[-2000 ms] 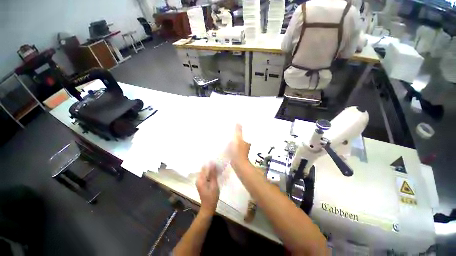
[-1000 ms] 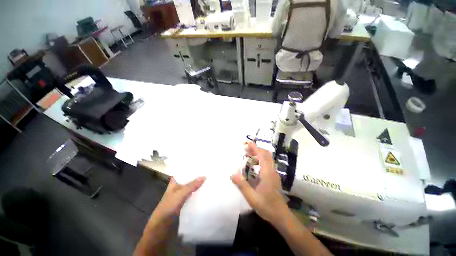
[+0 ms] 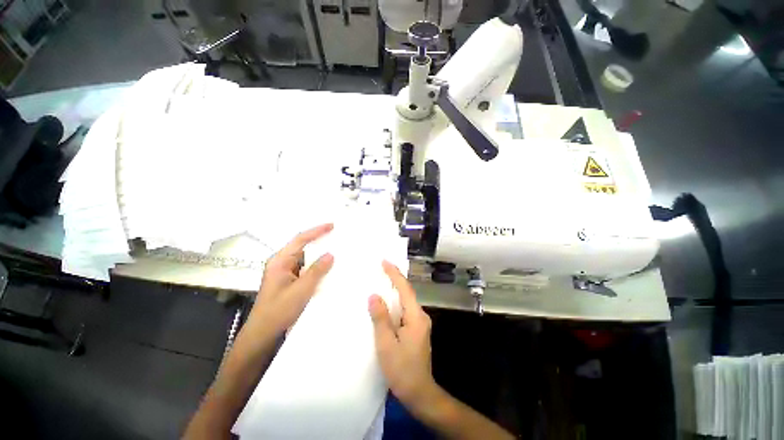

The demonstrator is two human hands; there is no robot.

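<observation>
A long white panel (image 3: 331,344) lies between my hands, its far end at the machine's working point and its near end over the table's front edge. My left hand (image 3: 295,279) grips its left edge, my right hand (image 3: 402,331) its right edge. The white skiving machine (image 3: 533,198) stands to the right, with a silver knob (image 3: 424,34) and a dark lever (image 3: 465,125) on top. A dark wheel (image 3: 421,210) is just beyond the panel's far right corner. A fanned pile of white panels (image 3: 163,163) covers the machine table at the left.
The pale machine table's front edge (image 3: 550,302) runs across below the machine. A dark shiny bench (image 3: 722,112) at the right holds a tape roll (image 3: 617,78), a black strap (image 3: 707,249) and a panel stack (image 3: 741,395). A black bag-like object (image 3: 26,168) is at the far left.
The view has tilted down and moved closer to the machine. Both hands hold the white panel as one second ago, now with its far end at the working point.
</observation>
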